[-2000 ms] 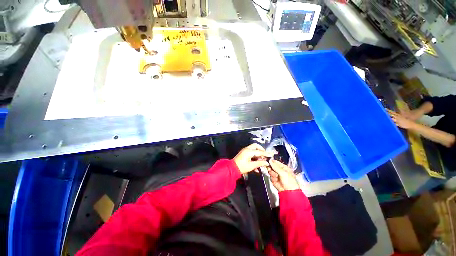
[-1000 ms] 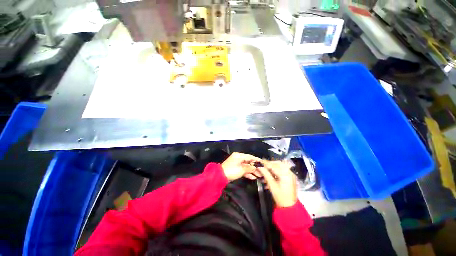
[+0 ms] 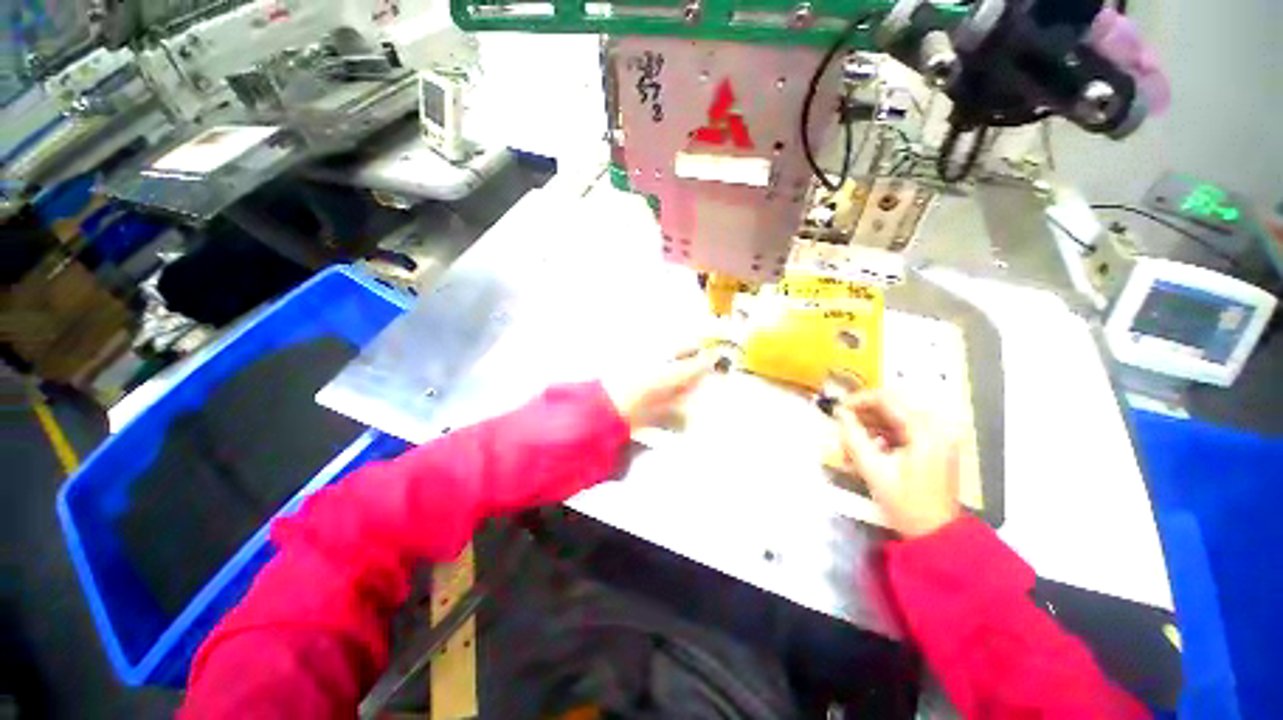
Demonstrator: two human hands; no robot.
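The yellow clamp template [image 3: 809, 335] with handwritten marks lies on the white feed plate [image 3: 1041, 380] below the machine head. My left hand [image 3: 673, 383] is at the template's left front corner, its fingertips at a small dark round piece [image 3: 725, 362]. My right hand [image 3: 901, 453] is at the front right corner, its fingertips on another small dark round piece [image 3: 829, 402]. Glare washes out the fingertips of my left hand, so its hold is unclear.
The pinkish-grey machine head [image 3: 720, 176] with a red logo stands above the template, under a green bracket [image 3: 633, 17]. A left blue bin [image 3: 106, 563] holds black panels [image 3: 232, 457]. A control panel [image 3: 1189, 321] and a right blue bin [image 3: 1224, 521] are at the right.
Both hands have moved from in front of the metal bed up to the template's front corners and are now apart. The view has shifted to the left, showing the left bin and machine head.
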